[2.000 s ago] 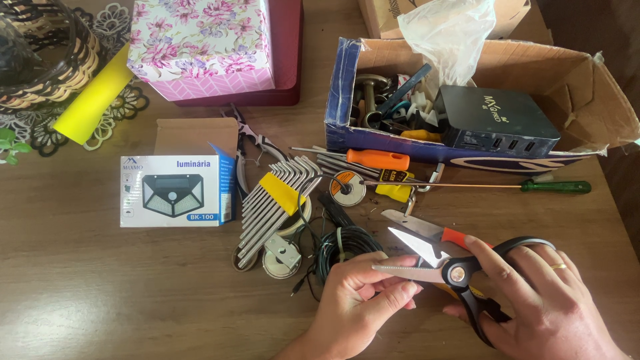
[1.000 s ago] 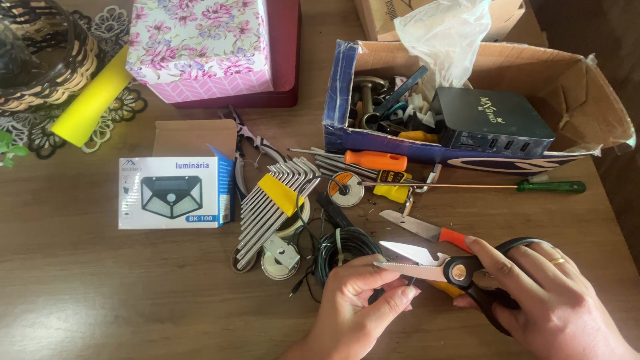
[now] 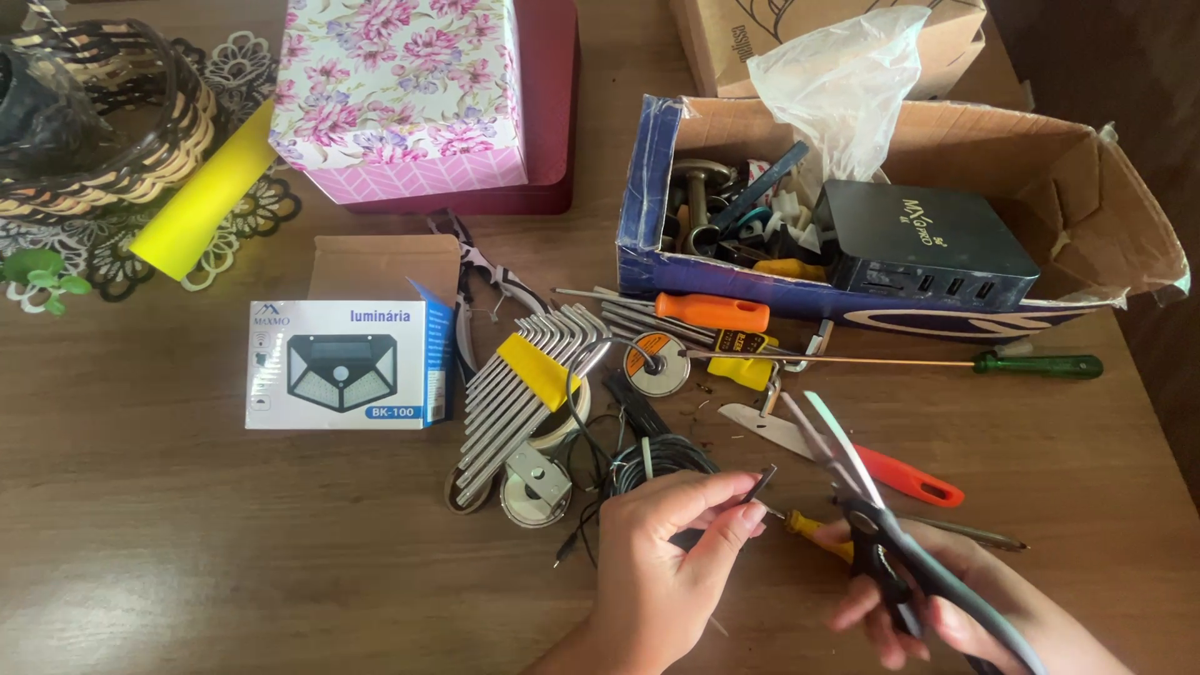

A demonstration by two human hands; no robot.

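My left hand [image 3: 670, 553] pinches a short, thin dark piece [image 3: 760, 485] between thumb and forefinger; what it is made of I cannot tell. To its right, my right hand [image 3: 947, 591] holds black-handled scissors [image 3: 872, 516], their blades pointing up and left, slightly parted and away from the dark piece. Behind the scissors lies a knife with a red handle [image 3: 905, 476]. A coil of black cable [image 3: 661, 459] rests just beyond my left hand. Partly hidden by my right fingers is a yellow-handled screwdriver [image 3: 811, 530].
Hex keys in a yellow holder [image 3: 539, 370] lie left of an orange-handled screwdriver [image 3: 712, 310] and a green-handled screwdriver [image 3: 1036, 365]. Behind stands an open cardboard box [image 3: 1078, 178] with hardware and a black device [image 3: 928, 234]. A lamp carton [image 3: 337, 366] and floral box [image 3: 403, 84] stand left.
The scissors have moved away from my left hand and turned, their blades now pointing up. Earlier the blades were at my left fingertips. My left hand still holds the dark piece.
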